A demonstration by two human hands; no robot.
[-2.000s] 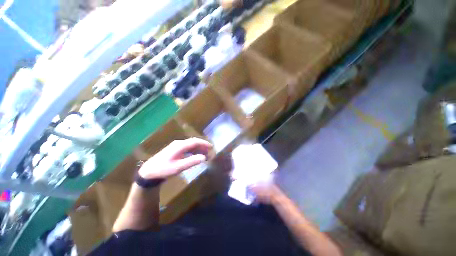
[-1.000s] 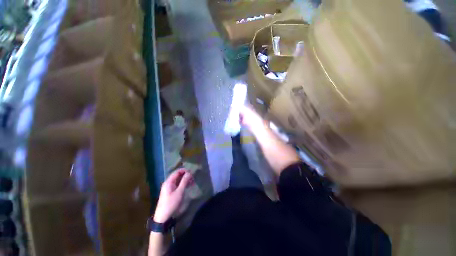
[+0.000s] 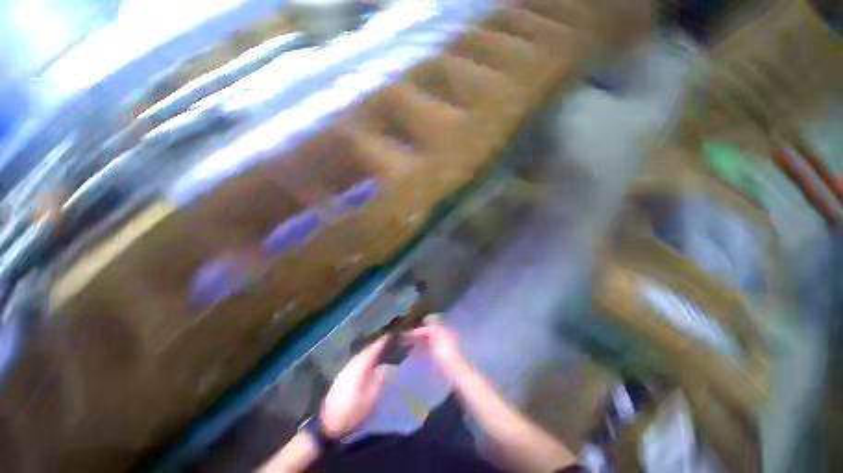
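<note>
The frame is strongly blurred. My left hand (image 3: 355, 388), with a dark band at the wrist, is at the bottom centre, beside the green-edged bench. My right hand (image 3: 438, 344) is just right of it, fingers close to the left hand's. I cannot tell whether either hand holds anything; no white papers show there. A row of open brown cartons (image 3: 310, 260) runs diagonally from lower left to upper right. Flat pale violet-looking items (image 3: 294, 231) lie inside some of the cartons.
Blurred white and dark items (image 3: 199, 115) lie on the bench beyond the row. The green bench edge (image 3: 305, 342) lies between the row and my hands. Open floor cartons (image 3: 684, 319) with pale contents are at the right. A green item and a red-orange item (image 3: 806, 175) are at upper right.
The view has swung from the floor cartons back over the carton row. My hands have come close together. The white papers seen in my right hand before no longer show.
</note>
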